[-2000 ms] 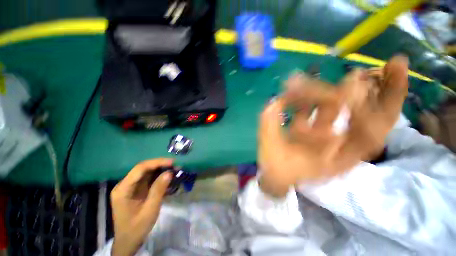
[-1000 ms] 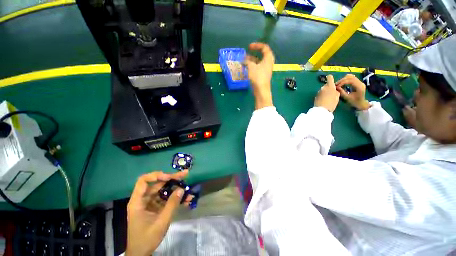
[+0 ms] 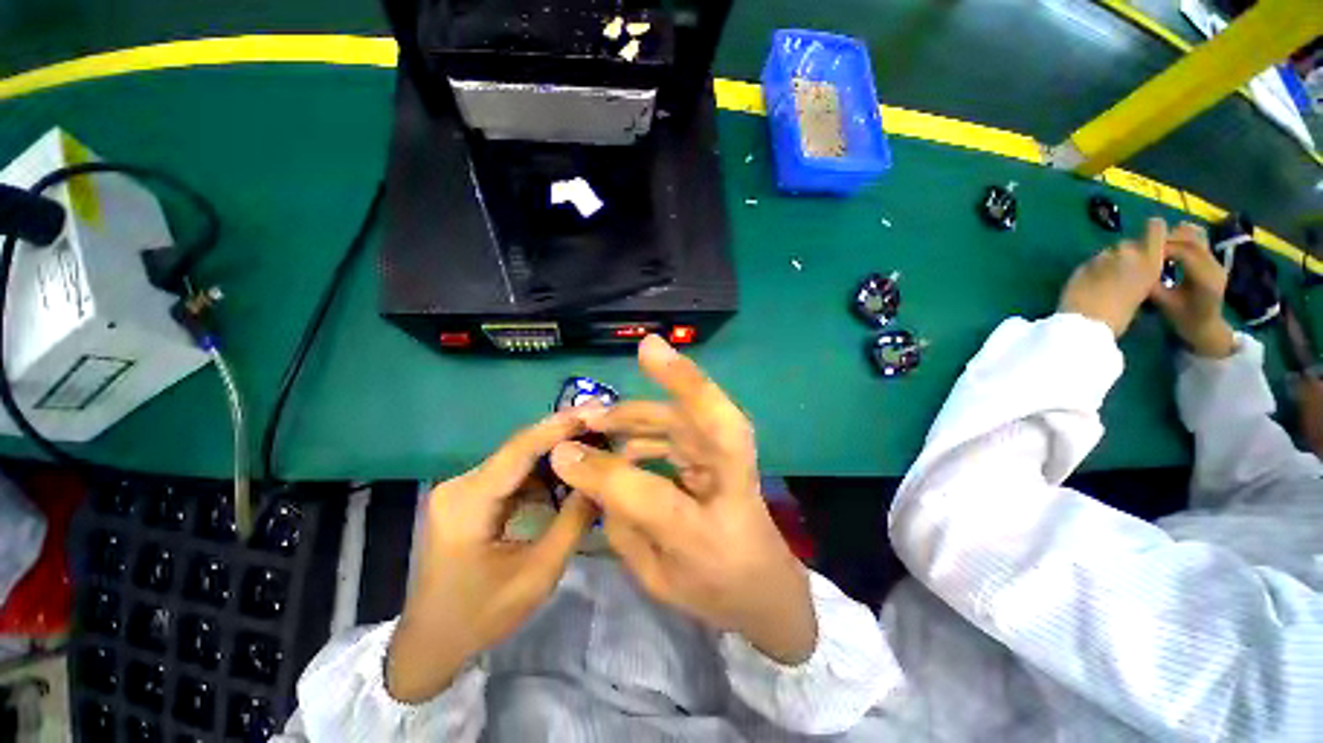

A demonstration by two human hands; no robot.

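Note:
My left hand [image 3: 486, 544] holds a small black device housing [image 3: 576, 497] above the bench's front edge, in front of the press. My right hand [image 3: 704, 508] meets it there, thumb and fingertips at the housing; the fingers hide most of it, and I cannot tell whether they pinch a small piece. Another device housing [image 3: 585, 392] lies on the green mat just beyond my fingertips, partly covered by them. The black hand press [image 3: 421, 240] stands behind, with a white scrap [image 3: 576, 195] on its black plate. The blue parts bin [image 3: 856, 138] holds tiny tan pieces.
Two dark units [image 3: 876, 298] lie right of the press. More units are farther right, beside a neighbour's hands [image 3: 1124, 283] and white sleeve. A white equipment box [image 3: 102, 305] with cable and tube stands left. A black blister tray [image 3: 160, 610] is lower left.
My right hand has come back from beside the blue bin to the housing in my left hand. The view has shifted, and two units right of the press now show.

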